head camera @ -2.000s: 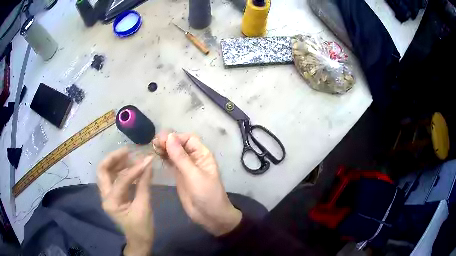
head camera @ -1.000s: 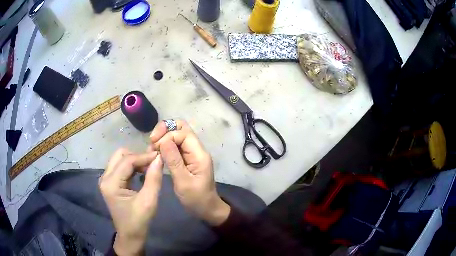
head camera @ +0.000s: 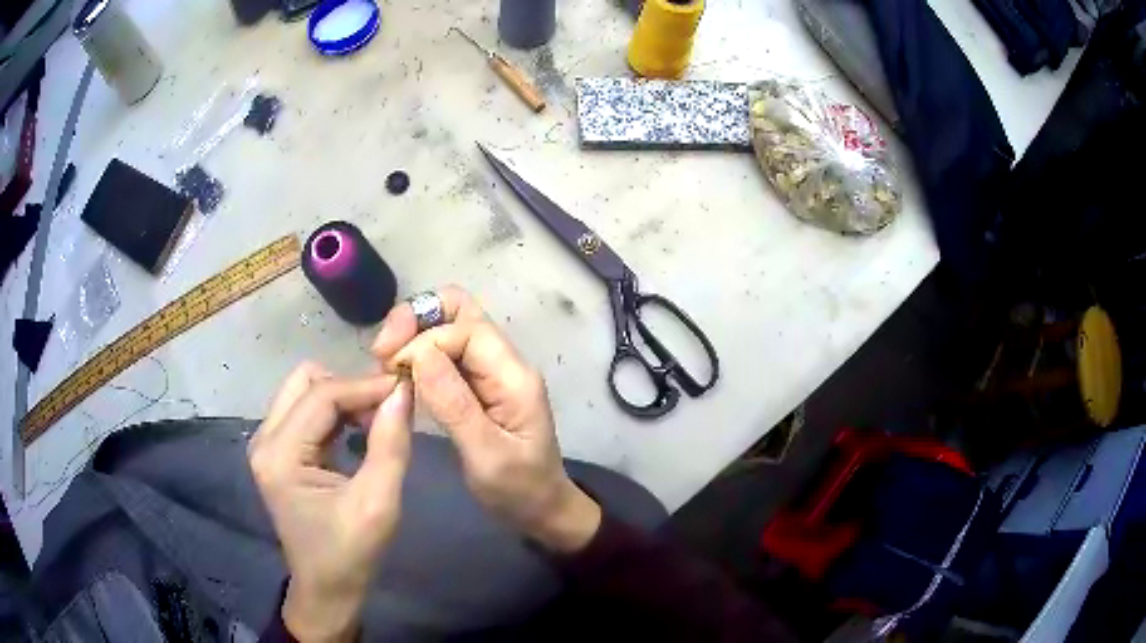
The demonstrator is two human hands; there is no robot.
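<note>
My left hand (head camera: 333, 471) and my right hand (head camera: 484, 415) meet above the dark grey garment (head camera: 490, 572), thumb and finger of each pinched together. A tiny thing (head camera: 403, 373) shows between the touching fingertips, too small to name; any needle or thread there cannot be made out. A patterned metallic band (head camera: 426, 308), perhaps a thimble, is on a finger of my right hand. A dark thread cone with a pink top (head camera: 352, 276) lies just beyond my fingers. A small black button (head camera: 397, 182) lies on the pale table (head camera: 540, 352).
Open-handled black shears (head camera: 603, 270) lie right of my hands. A wooden ruler (head camera: 163, 333) and dark flat rectangle (head camera: 136, 214) are left. An awl-like tool (head camera: 513, 82), speckled block (head camera: 664, 113), clear bag (head camera: 826, 163) and yellow cone (head camera: 666, 35) are behind. A yellow stool (head camera: 1098, 367) stands right.
My hands came together at the fingertips from slightly apart and remain pinched. The metallic band has come into clear view. The view shifted, so the table items sit slightly differently in the picture.
</note>
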